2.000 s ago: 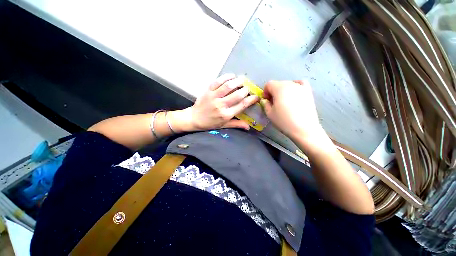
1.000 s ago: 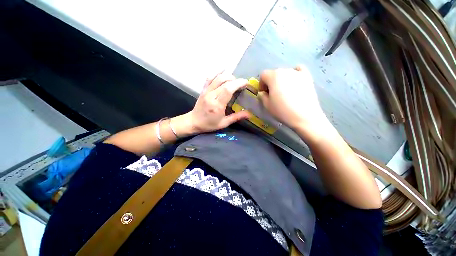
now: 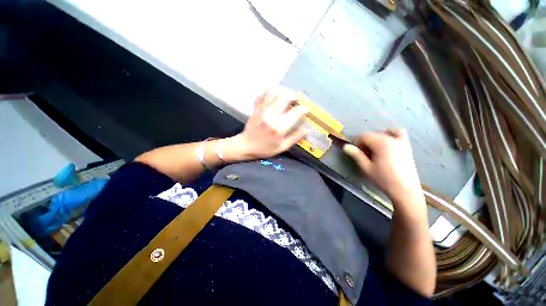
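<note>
The yellow jig (image 3: 323, 121) with a pale centre lies at the near edge of the grey board (image 3: 359, 77). My left hand (image 3: 276, 124) rests on the jig's left part, fingers bent over it. A brown strap (image 3: 342, 141) runs out of the jig's right side to my right hand (image 3: 383, 156), which grips it between thumb and fingers. The strap (image 3: 467, 220) shows again beyond my right forearm, running to the lower right. The strap end inside the jig is hidden under my left fingers.
A hammer with a dark head (image 3: 397, 50) and brown handle (image 3: 440, 95) lies on the board. A large strap bundle (image 3: 509, 89) heaps at the right. A dark thin blade (image 3: 269, 21) lies on the white table (image 3: 197, 48). Blue plastic (image 3: 72, 206) sits in a tray at left.
My right hand has moved right, away from the jig, and a length of strap now shows between them. My left hand has closed in over the jig's left part.
</note>
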